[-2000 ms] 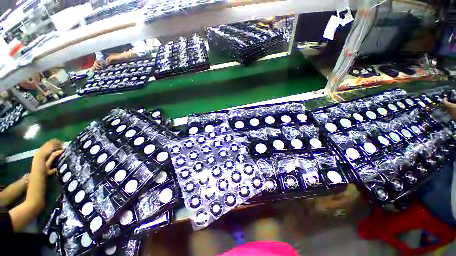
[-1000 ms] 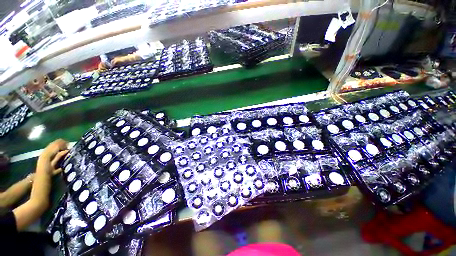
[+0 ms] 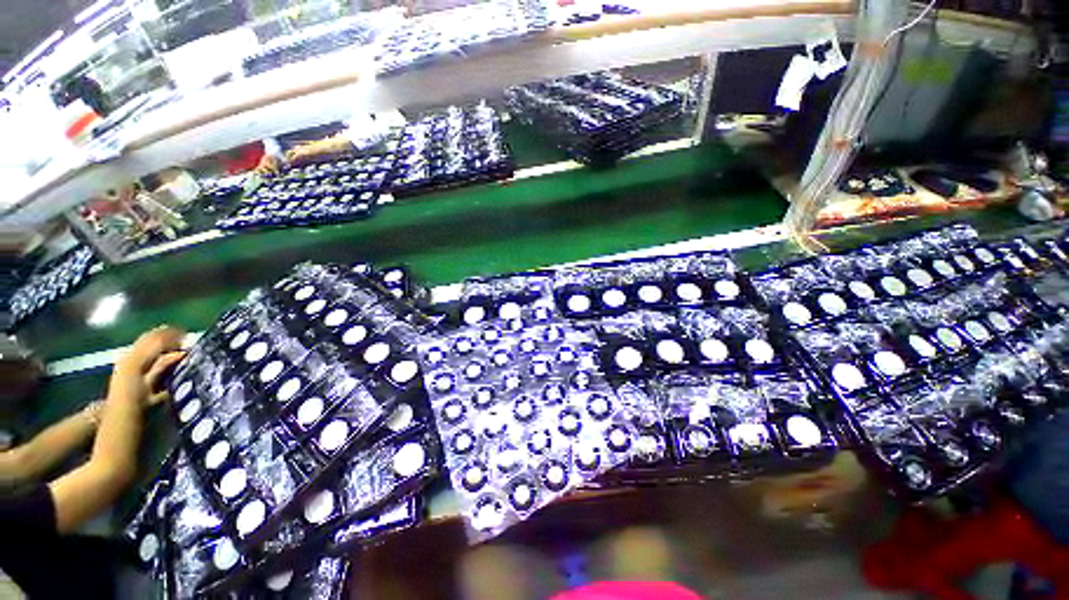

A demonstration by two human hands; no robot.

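Neither of my hands is in view. Nearest in front of me is a black tray (image 3: 733,465) with rows of pale round-faced units (image 3: 669,350). A clear parts sheet (image 3: 524,413) with dark rings that have bright centres lies over its left part. Its lower corner hangs past the tray's front edge. Clear crumpled film (image 3: 727,396) lies between the rows of discs.
Stacked, tilted black trays stand at left; another person's bare hand (image 3: 152,358) is at their left edge. More trays (image 3: 862,434) lie at right. Behind are a green belt (image 3: 563,223), a pale shelf (image 3: 446,82) and a post with cables (image 3: 835,152). Red cloth-like shape (image 3: 955,551) at lower right.
The whole view has shifted, so the trays and sheet appear slightly further right and lower. The hand at the far right edge is no longer visible. The other person's hand stays at the left trays.
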